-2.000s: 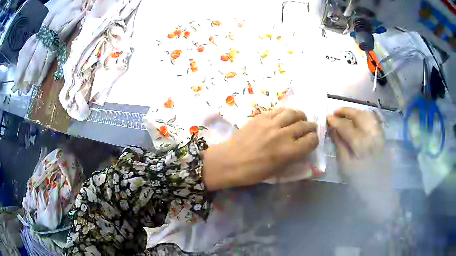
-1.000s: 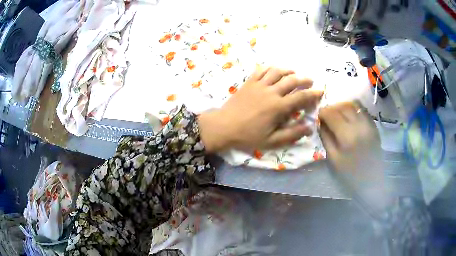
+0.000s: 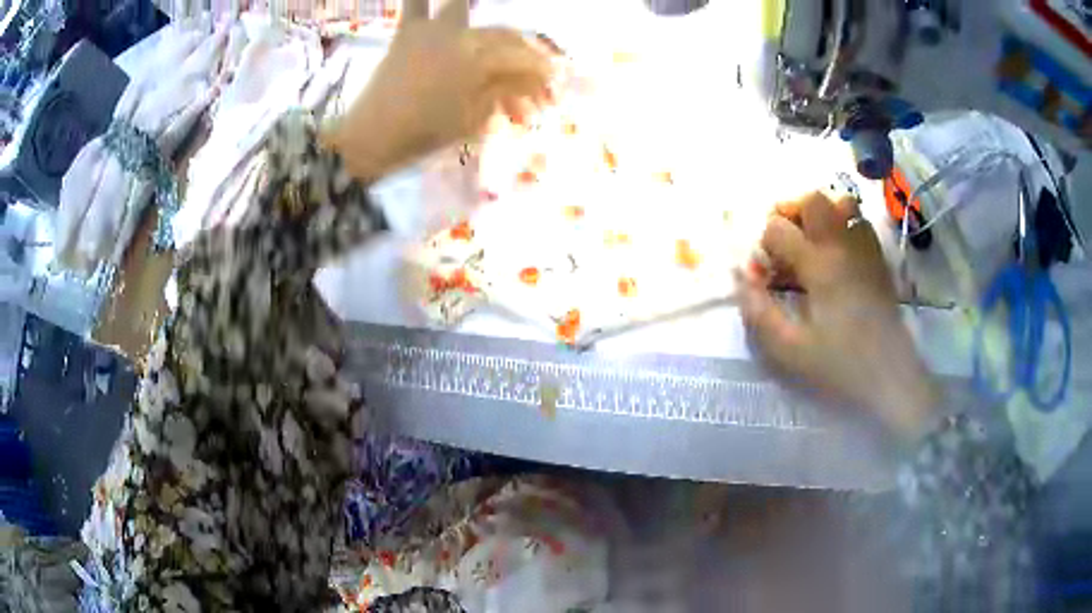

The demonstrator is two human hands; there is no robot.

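Note:
A white floral panel (image 3: pixel 527 275) with orange-red flowers lies on the bright table, its front edge just behind the ruler scale. My left hand (image 3: pixel 449 84) is at the upper left over the panel, blurred, with its fingers partly spread; whether it pinches fabric I cannot tell. My right hand (image 3: pixel 826 275) has its fingertips closed on the panel's right edge, left of the scissors. The sewing machine head (image 3: pixel 838 60) stands behind my right hand, partly washed out by light.
Blue-handled scissors (image 3: pixel 1024 335) and an orange-black tool (image 3: pixel 904 204) lie at the right. Tied pale stacked pieces (image 3: pixel 102 198) lie at the left. A ruler scale (image 3: pixel 599 389) runs along the front edge. Floral fabric (image 3: pixel 515 551) lies below on the lap.
My left hand has moved from the panel's front part to the upper left. My right hand has moved slightly. The panel is spread farther back, and the ruler scale is uncovered.

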